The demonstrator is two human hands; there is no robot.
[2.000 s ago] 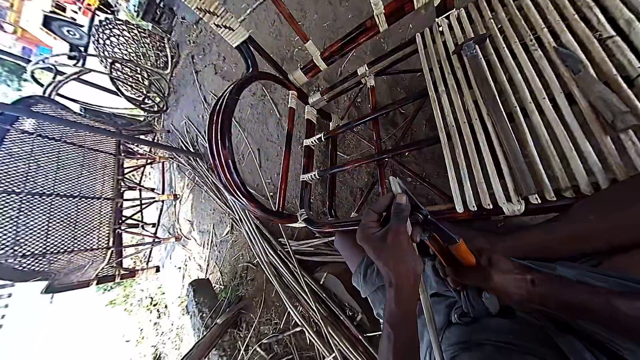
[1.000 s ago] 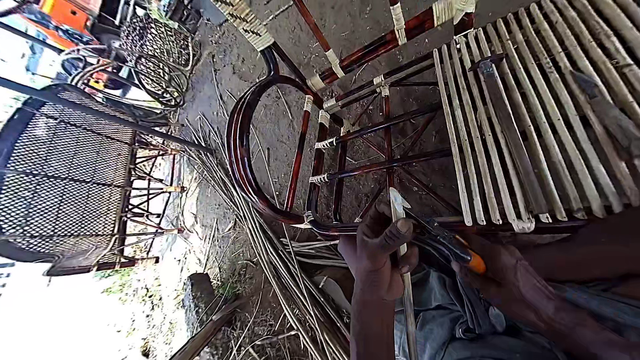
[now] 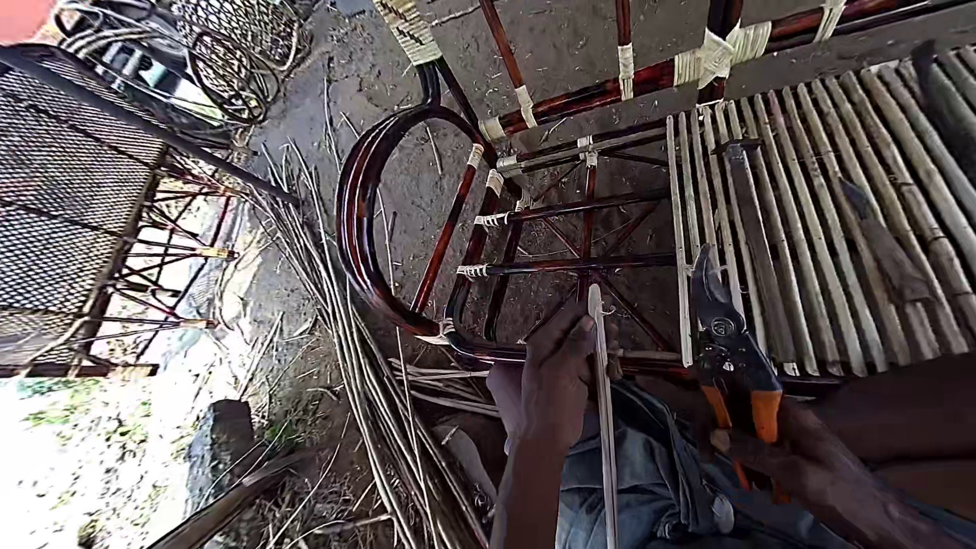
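Observation:
A pale cane stick is gripped near its upper end by my left hand. My right hand is closed on the orange handles of pruning shears, whose dark blades point up beside the slats, apart from the stick. Beyond both hands lies a glossy reddish-brown cane chair frame with pale bindings at its joints and a looped arm. Its seat of pale slats is at the right. A hammer and a knife rest on those slats.
A bundle of long thin canes lies on the ground left of my left arm. Farther left stands a woven lattice chair, with a wicker piece behind it. A dark block and a length of wood are at lower left.
The shears, which were close beside the stick at my left hand, have moved right, away from it. My left hand still holds the stick. The view has shifted somewhat.

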